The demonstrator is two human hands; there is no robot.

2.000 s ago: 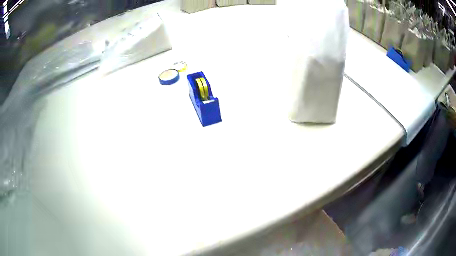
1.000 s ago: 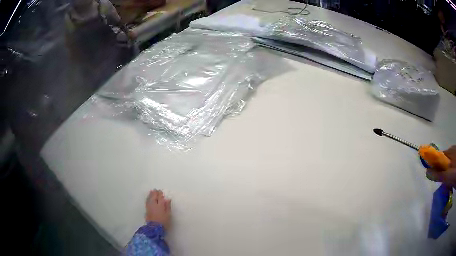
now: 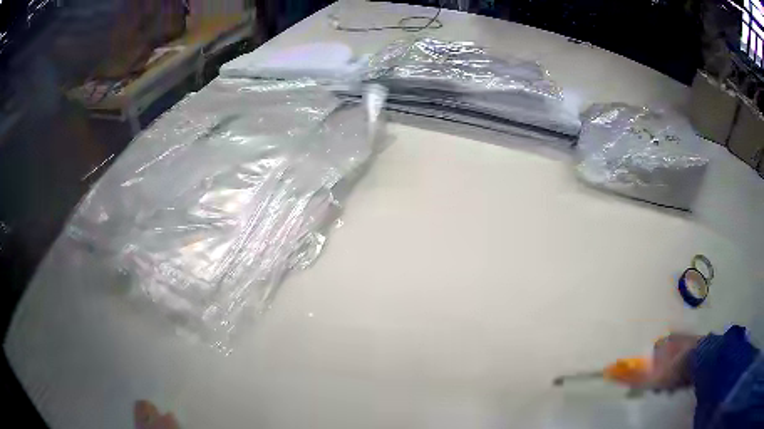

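My right hand (image 3: 673,360) is closed on the orange handle of a long-nose tool (image 3: 628,369), perhaps a lighter; its thin metal shaft points left, low over the table. My left hand (image 3: 153,416) is cut off by the bottom edge at the left; only some fingers show, blurred, and whether it holds anything is hidden. A heap of clear poly bags (image 3: 222,193) lies across the left of the table.
Shiny filled poly bags (image 3: 477,84) lie along the back, and another filled bag (image 3: 641,155) at the back right. Two tape rolls (image 3: 694,287) lie near my right hand. A thin cable (image 3: 402,23) is at the far edge. Brown bags (image 3: 714,109) stand far right.
My view has shifted, and my left hand is now mostly out of the picture. My right hand still holds the orange tool, now lower in view. The tape rolls have come into view; the blue dispenser has left it.
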